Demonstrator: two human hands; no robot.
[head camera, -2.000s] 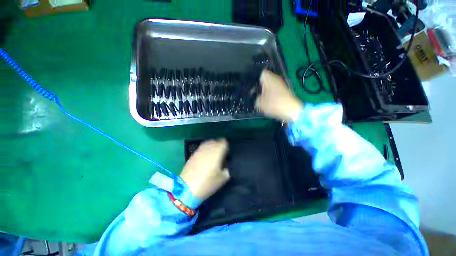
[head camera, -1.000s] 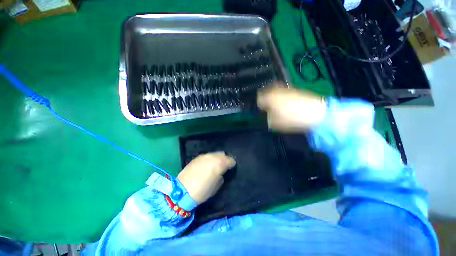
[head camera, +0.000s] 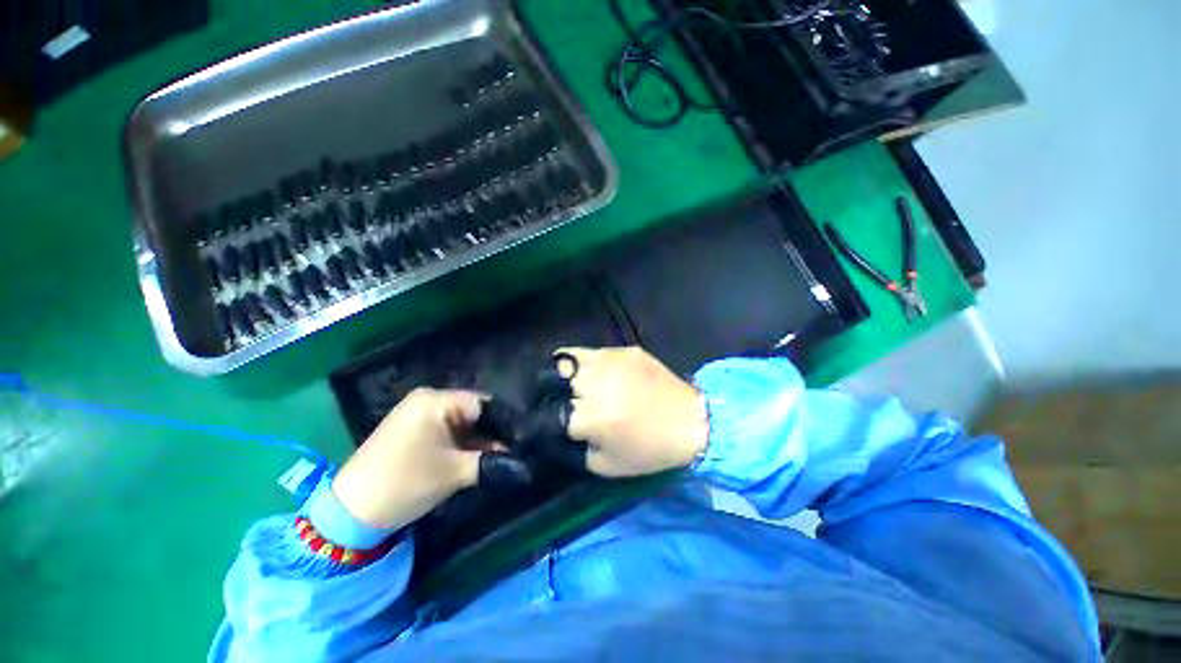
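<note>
My left hand and my right hand are close together over the black parts tray, with black finger cots on the fingertips. The dark fingertips nearly meet; whether they hold a small black part cannot be told against the dark tray. The stainless steel tray is at the upper left. Rows of small black-bodied assemblies with silvery ends lie in its lower and right part. A thin silvery piece shows in the right compartment of the black tray.
Diagonal cutters lie right of the black tray. The black bin with shiny parts is at the upper right, a black cable loop beside it. The blue ground cord runs left from my left wrist.
My right hand has moved from the steel tray's right edge down to my left hand over the black tray. The view has shifted and turned, and the cutters now show.
</note>
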